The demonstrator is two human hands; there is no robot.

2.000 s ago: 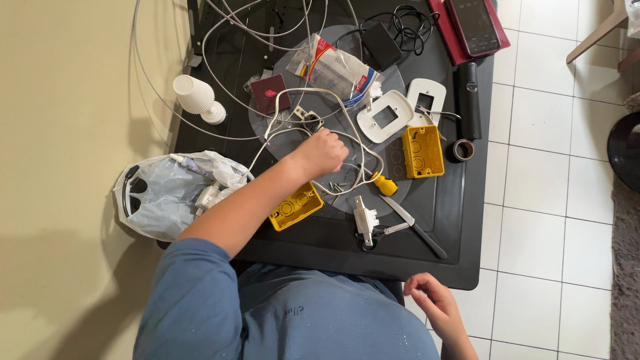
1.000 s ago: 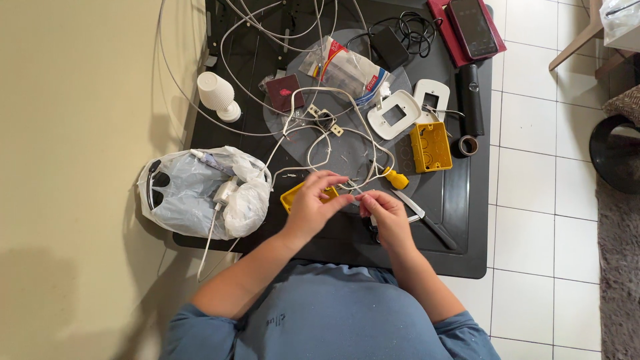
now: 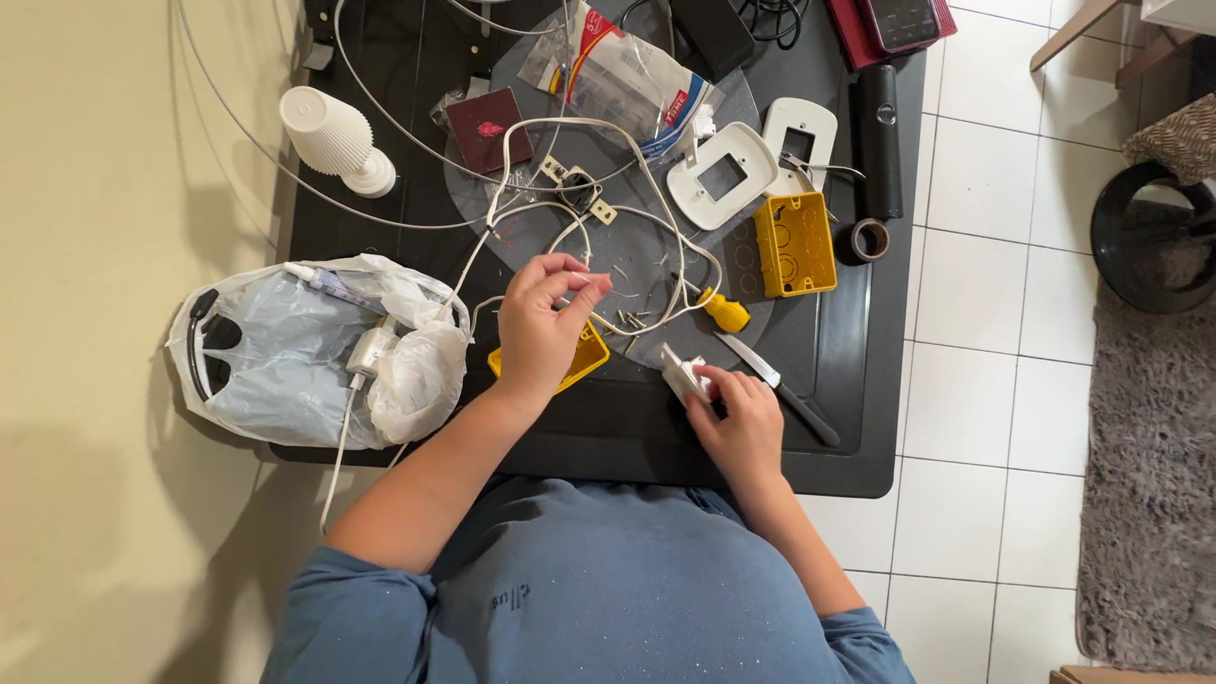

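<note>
My left hand [image 3: 548, 318] is raised over a yellow electrical box [image 3: 594, 356], thumb and fingertips pinched together on a thin, pale piece too small to name. My right hand [image 3: 743, 415] grips a white electrical fitting [image 3: 682, 373] near the table's front edge. Right of that hand lies a knife [image 3: 803, 410] with a dark handle. Beyond the hands are small screws [image 3: 632, 321], a screwdriver with a yellow handle [image 3: 724, 311], a looped white cable [image 3: 684, 256] and a socket module with metal tabs [image 3: 578, 191]. A second yellow box [image 3: 796, 245] stands near two white cover plates [image 3: 722, 176].
A plastic bag [image 3: 285, 370] holding a white plug sits at the table's left edge. Behind it stands a white ribbed lamp [image 3: 332, 142]. Black tape [image 3: 867, 241], a black cylinder [image 3: 876, 142], clear packaging [image 3: 617, 81] and a phone [image 3: 898, 21] lie toward the back and right.
My hands were close together one second ago and are now apart. My right hand has moved right and taken hold of the white fitting, which lay on the table two seconds ago.
</note>
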